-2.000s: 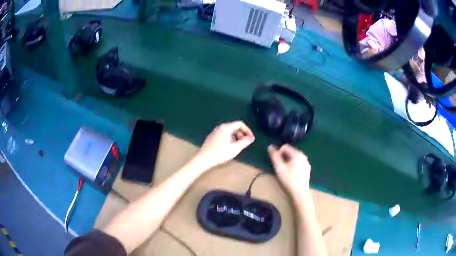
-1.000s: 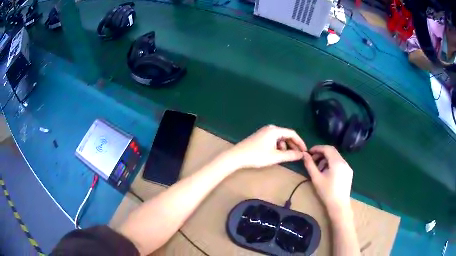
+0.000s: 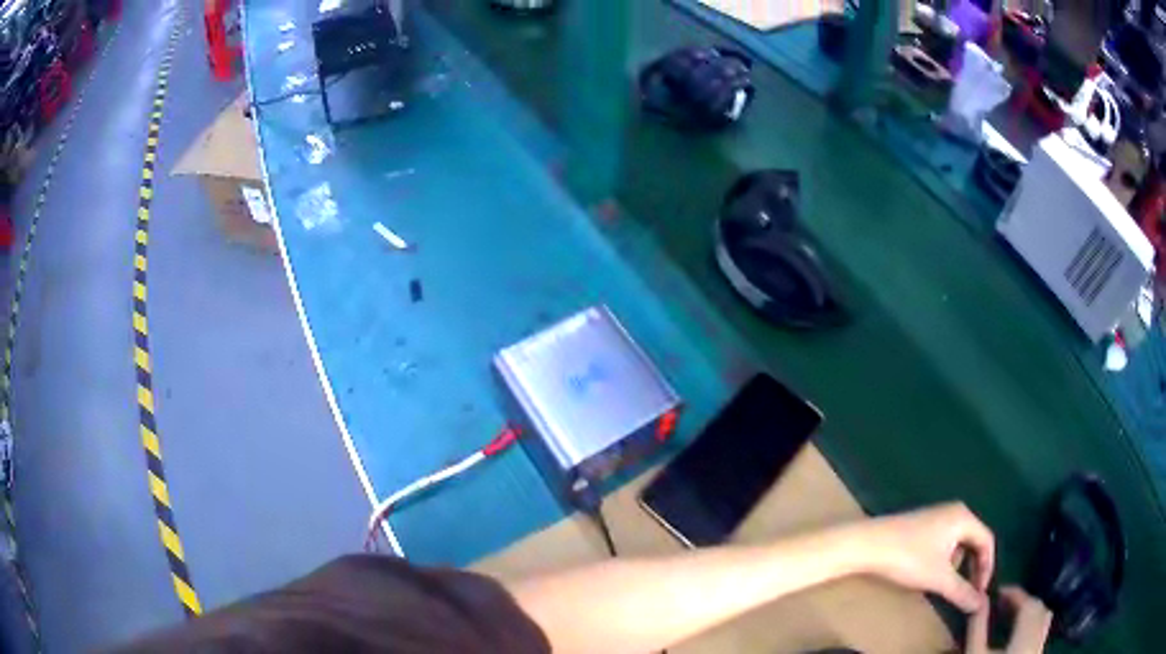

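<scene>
My left hand [image 3: 940, 558] is at the lower right, with thumb and fingers curled. My right hand [image 3: 1017, 623] is just below and right of it, cut off by the bottom edge. The fingertips are close together; whether they pinch something small cannot be told. Black headphones [image 3: 1082, 562] lie on the dark green belt right of my hands. Only a dark sliver shows at the bottom edge where the dock was. A black smartphone [image 3: 731, 460] lies flat beside the silver charger box [image 3: 588, 383].
Cardboard [image 3: 818, 492] lies under my left forearm. Folded headphones [image 3: 776, 249] and another pair [image 3: 697, 87] are on the belt [image 3: 895, 256]. A white box [image 3: 1078, 230] stands beyond it. A white cable [image 3: 435, 483] runs from the silver box to the bench edge. A cardboard box [image 3: 237, 192] is on the floor.
The view has swung left, so phone, silver box and hands appear further right, and floor and bench edge show more. The dock has left the view almost entirely. The hands remain close together.
</scene>
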